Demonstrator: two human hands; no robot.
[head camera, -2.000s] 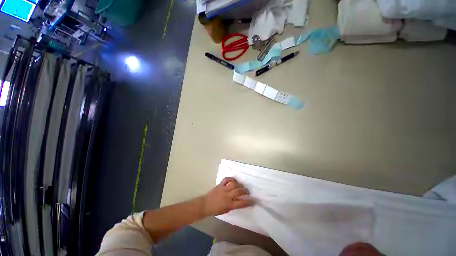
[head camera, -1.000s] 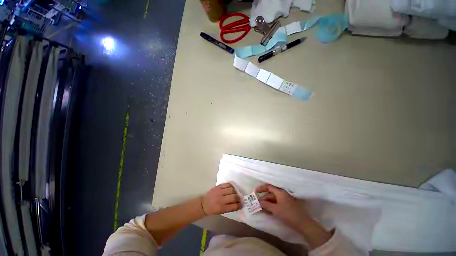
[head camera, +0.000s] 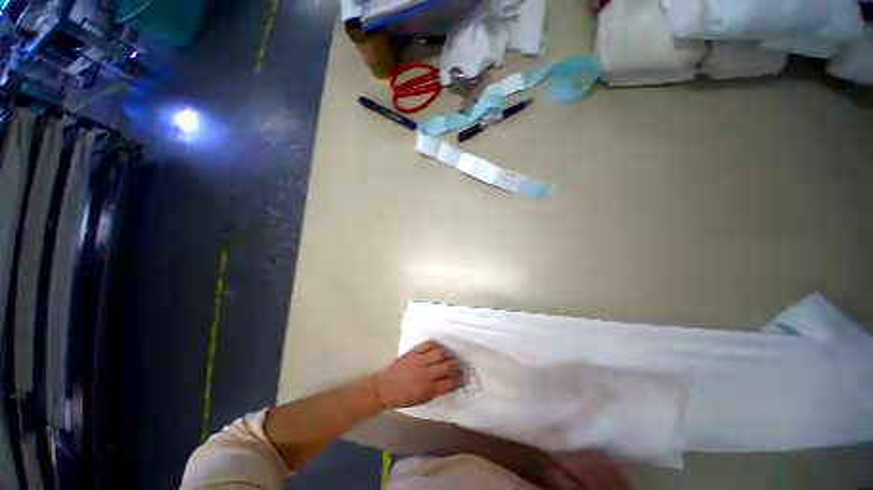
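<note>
A white folded curtain panel (head camera: 737, 383) lies in a strip along the near side of the table, its left end squared. My left hand (head camera: 424, 373) is on it near that end, fingers curled and closed on the cloth. A small printed sewn-in label (head camera: 468, 381) shows just right of my fingertips, blurred. A shorter upper layer of the cloth ends near the middle of the strip. My right hand (head camera: 586, 472) is blurred at the bottom edge, by the panel's near edge; its fingers cannot be made out.
A label strip (head camera: 471, 165) lies on the beige table (head camera: 670, 220) beside two pens (head camera: 387, 113) (head camera: 495, 121). Behind are red-handled scissors (head camera: 415, 87), a metal clip (head camera: 469, 88), cloth scraps (head camera: 483, 40) and rolled bundles (head camera: 651, 48). The table's left edge borders the floor.
My right hand has left the label and moved down and right to the panel's near edge. My left hand stays at the cloth end. The view has shifted slightly.
</note>
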